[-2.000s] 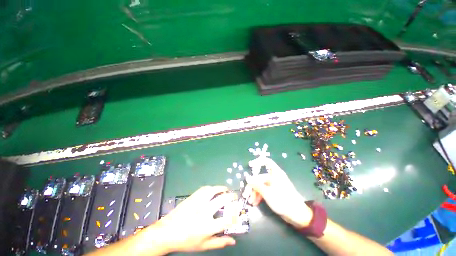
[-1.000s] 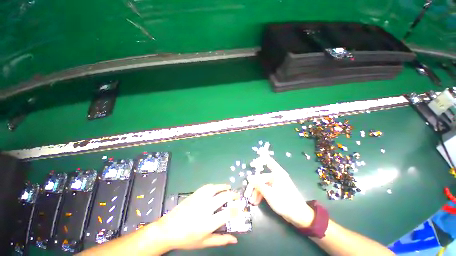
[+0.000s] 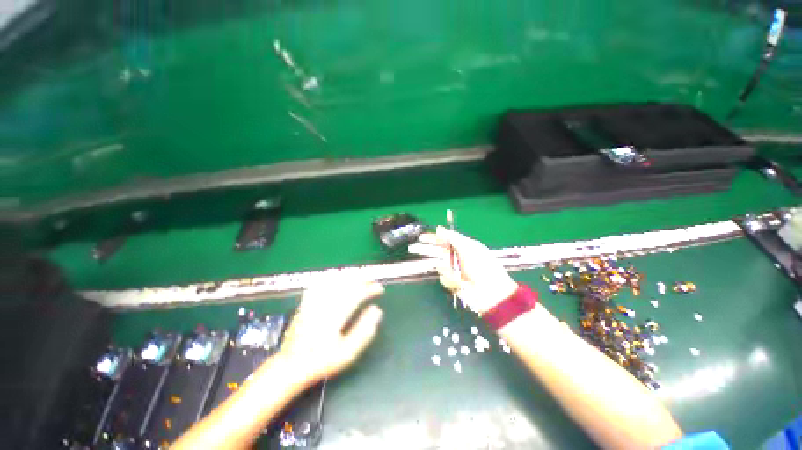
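Observation:
My right hand (image 3: 468, 271) reaches over the white strip to the conveyor belt. It holds a thin tool, likely tweezers (image 3: 450, 216), whose ends show above and below the fingers. A black phone unit (image 3: 398, 230) with a shiny end lies on the belt at my right fingertips; I cannot tell whether they touch. My left hand (image 3: 332, 327) is over the right end of the phone row, fingers apart, with nothing visible in it. It partly hides the rightmost phone (image 3: 305, 413). Small white pieces (image 3: 455, 343) lie on the worktop.
More open phones (image 3: 186, 387) stand in a row at left, beside a dark mass (image 3: 40, 352). An amber-and-dark parts pile (image 3: 607, 321) lies at right. Stacked black trays (image 3: 624, 180) and another phone (image 3: 258, 226) are on the belt. The white strip (image 3: 220, 290) edges it.
Both hands have left the phone they worked over near the front. My right hand has moved forward to the belt, my left hand up and left. The view has shifted.

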